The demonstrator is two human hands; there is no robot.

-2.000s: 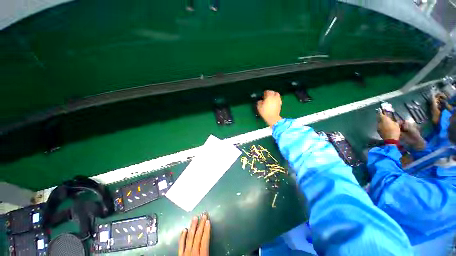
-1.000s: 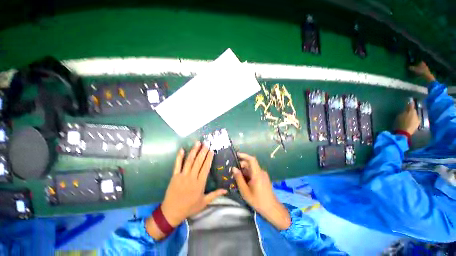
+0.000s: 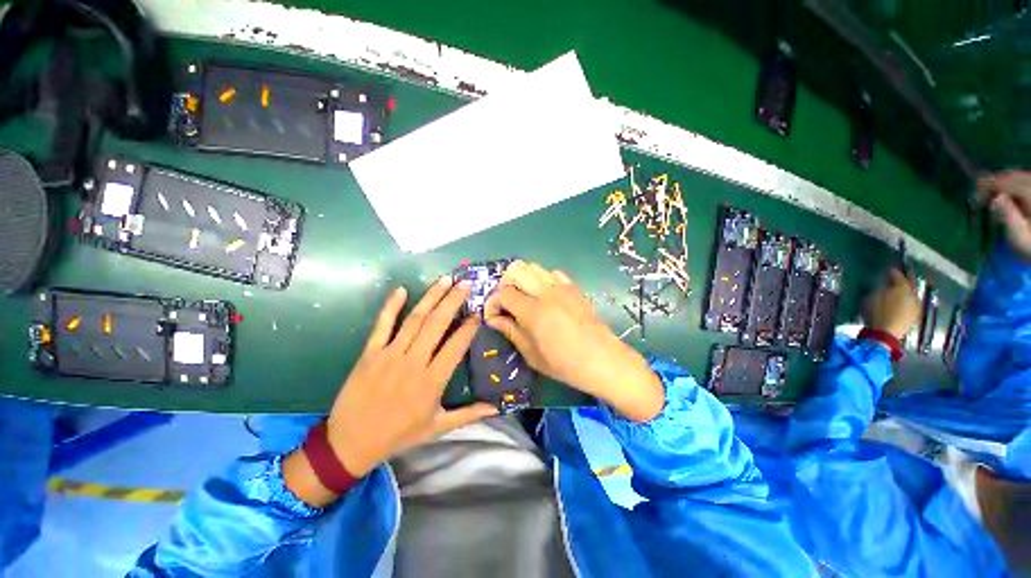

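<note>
A black phone body [image 3: 493, 367] lies upright on the green bench in front of me, with small orange and silver marks on its face. Its far end shows a silver and bluish circuit-board patch. My left hand [image 3: 409, 367], with a dark red wrist band, lies flat along the body's left side, fingertips at the board end and thumb at the near end. My right hand [image 3: 556, 327] has its fingers bent down onto the board end. What lies under the right fingertips is hidden.
A white sheet [image 3: 488, 158] lies beyond the hands, with a pile of thin strips [image 3: 653, 231] to its right. More phone bodies [image 3: 192, 222] lie left and in a row [image 3: 772, 288] right. A black head strap and round pad [image 3: 20, 220] lie far left. Coworkers' hands show right.
My right hand has moved from the phone body's right side onto its board end. My left hand stays along the left side. The camera view has shifted and turned.
</note>
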